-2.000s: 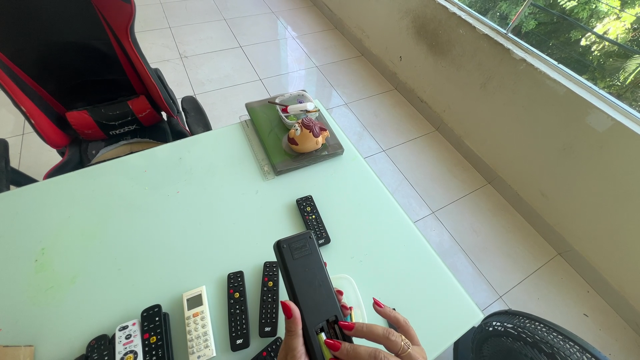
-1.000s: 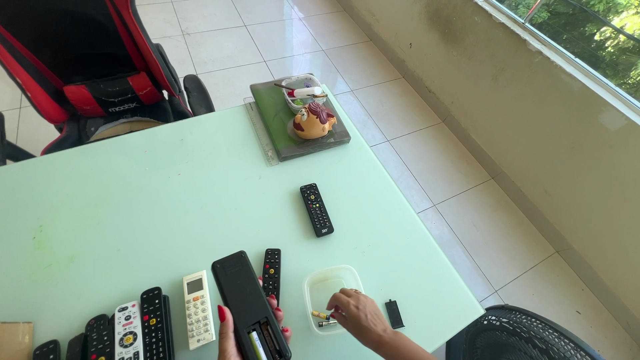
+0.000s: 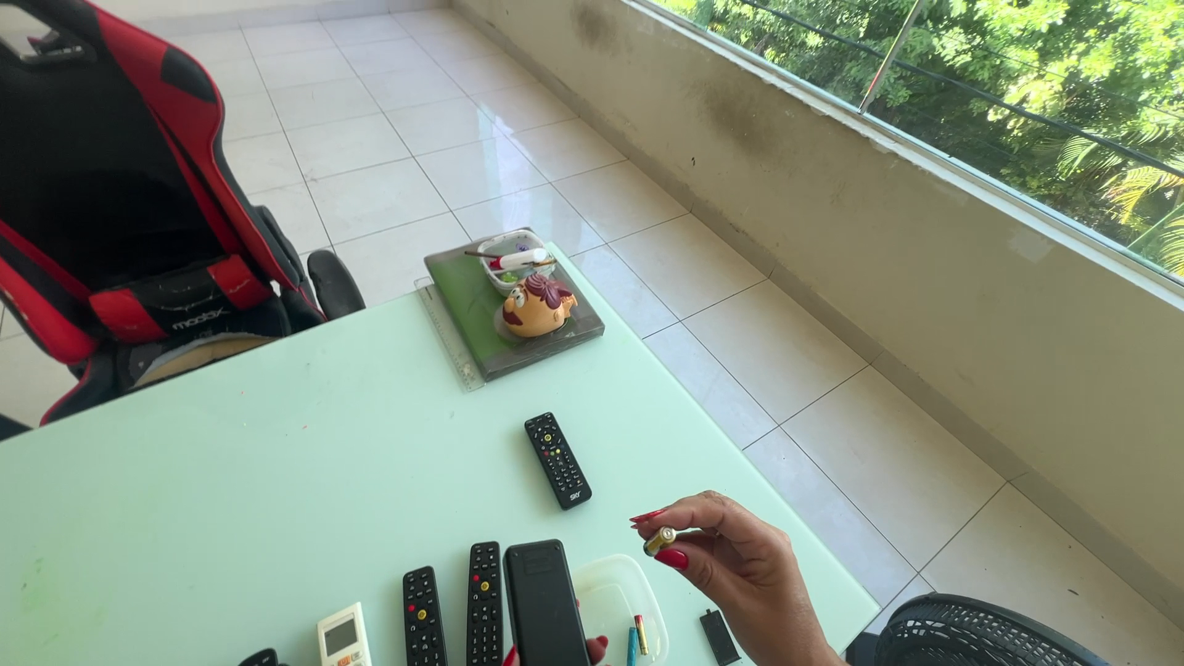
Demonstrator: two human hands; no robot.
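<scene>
My right hand (image 3: 740, 573) holds a small battery (image 3: 659, 540) between thumb and fingertips, above and beside a translucent plastic tub (image 3: 652, 601). Inside the tub lie a few batteries (image 3: 640, 635). At the bottom edge my left hand (image 3: 599, 647), mostly hidden, grips a black remote control (image 3: 548, 601) whose plain back faces up; its battery bay is out of view. To the right of the tub lies a small black battery cover (image 3: 719, 636), partly behind my right wrist.
One black remote (image 3: 558, 461) lies mid-table, two more (image 3: 485, 601) (image 3: 424, 615) left of the held one, beside a white remote (image 3: 343, 636). A book (image 3: 462, 296) bears a pot figure (image 3: 536, 307) and a small container (image 3: 509, 248). A red-black chair (image 3: 176, 305) stands left, a black mesh seat (image 3: 980, 629) right.
My right hand has come up out of the tub with a battery in its fingers. The view has shifted, and the open battery bay of the held remote no longer shows.
</scene>
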